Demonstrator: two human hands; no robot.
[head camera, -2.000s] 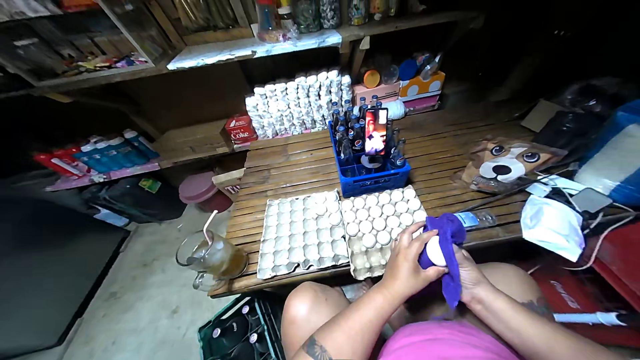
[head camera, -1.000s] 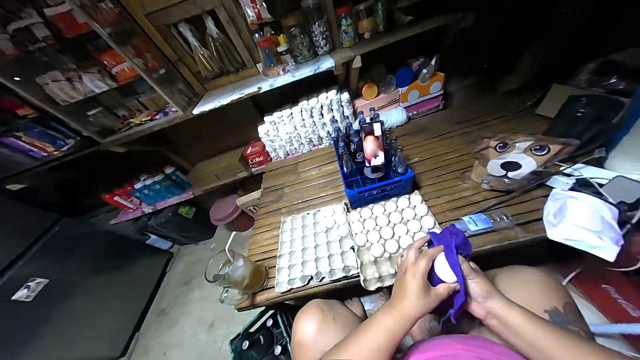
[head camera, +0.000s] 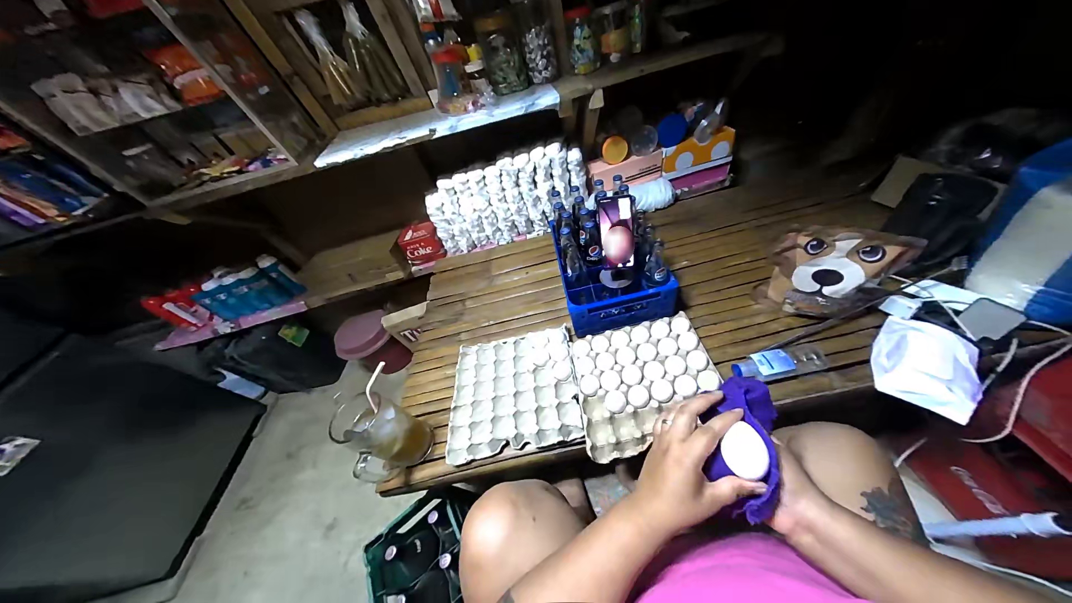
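Note:
A white egg (head camera: 744, 450) lies in a purple cloth (head camera: 748, 402) between my hands, in front of the slatted table's edge. The fingers and thumb of my left hand (head camera: 691, 461) curl around the egg's left side. My right hand (head camera: 791, 490) is under and behind the cloth on the right, its fingers mostly hidden. Just beyond my hands, a pulp egg tray (head camera: 605, 431) holds rows of white eggs, with bare cups along its near side. Against its left side lies another pulp tray (head camera: 515, 394), with a few eggs at its upper right and mostly bare cups.
Behind the trays stands a blue crate (head camera: 624, 311) of glass bottles with a phone (head camera: 617, 234) propped on it. A glass mug (head camera: 389, 435) with a straw is at the near left corner. A plastic bottle (head camera: 779, 362), white bag (head camera: 925, 368) and dog-face bag (head camera: 837, 272) lie to the right.
The egg in the purple cloth shows more of its white surface now. Both hands stay around it. The view has tilted and shifted, with more of the left shelves in sight.

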